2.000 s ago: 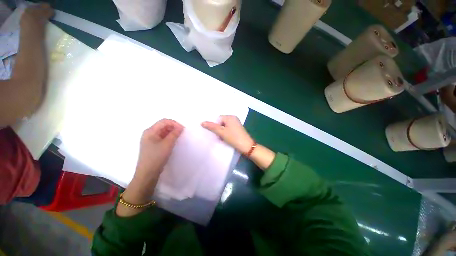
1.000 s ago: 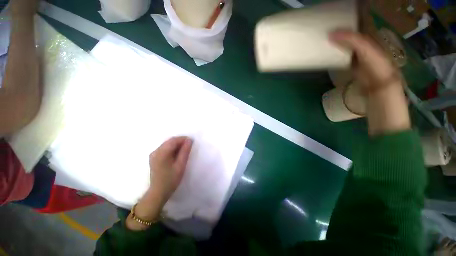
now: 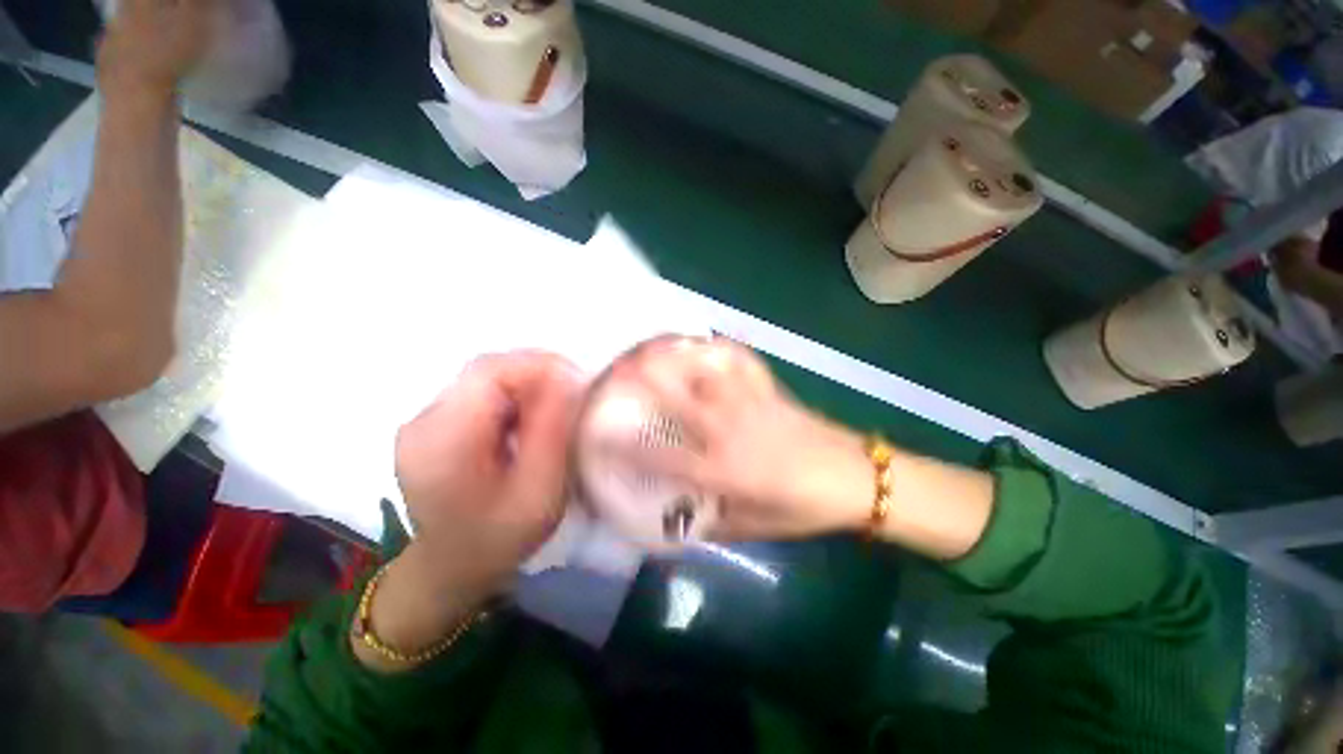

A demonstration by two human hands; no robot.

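Note:
Both hands hold one canister (image 3: 636,457) on end over the white sheet stack (image 3: 427,280); its round end faces the camera and is blurred. My left hand (image 3: 494,457) is curled against its left side. My right hand (image 3: 751,435) grips its right and upper side. A dark spot shows at the canister's lower right. The fingers and blur hide most of its body, and I cannot tell how far a sheet is around it. A sheet corner stands up behind it.
A wrapped canister (image 3: 508,89) stands on the green belt (image 3: 707,177). Bare canisters (image 3: 943,214) with brown straps stand to the right. A pale rail (image 3: 884,395) edges the belt. A neighbouring worker's arm (image 3: 140,251) reaches over a wrapped item at left. A red stool (image 3: 251,575) is below.
My right hand has brought the canister from over the belt to the sheets, and my left hand has closed onto it. The neighbour's hand is now on a white wrapped item.

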